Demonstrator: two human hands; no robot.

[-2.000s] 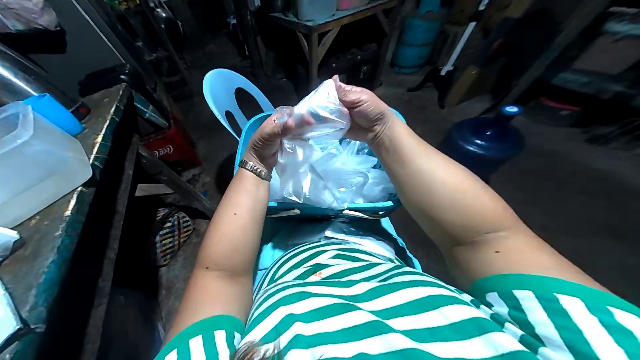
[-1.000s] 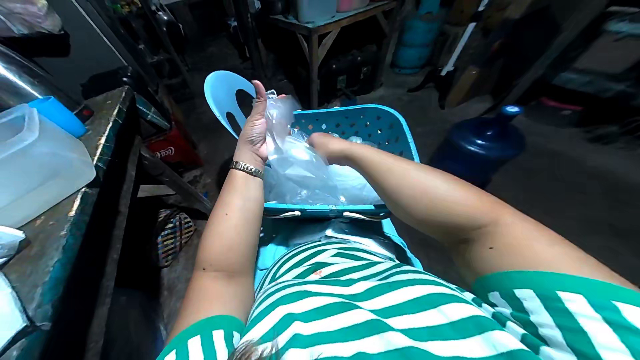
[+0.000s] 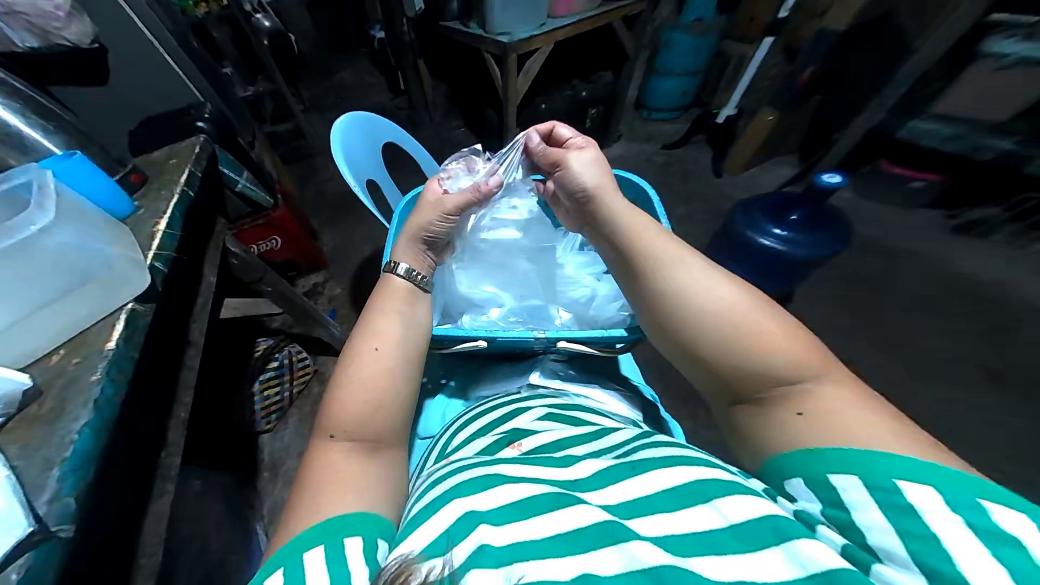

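Observation:
A clear plastic bag (image 3: 508, 223) is stretched between my two hands above a turquoise plastic basket (image 3: 650, 203). My left hand (image 3: 447, 207), with a metal-band watch at the wrist, grips the bag's gathered left part between thumb and fingers. Higher and to the right, my right hand (image 3: 573, 171) pinches the bag's upper edge. More clear plastic bags (image 3: 589, 284) lie in the basket, partly hidden by the held one. Whether the held bag has anything inside, I cannot tell.
A light blue plastic chair (image 3: 349, 162) stands behind the basket. At left, a worn counter (image 3: 175, 187) bears a translucent container (image 3: 73, 260) and a blue plastic vessel (image 3: 93, 183). A red crate (image 3: 280, 240) is beside it. A blue water jug (image 3: 784, 231) stands at right.
My right hand has risen out of the basket to the bag's upper edge. The bag now spreads between both hands, where one second ago it hung bunched from my left hand.

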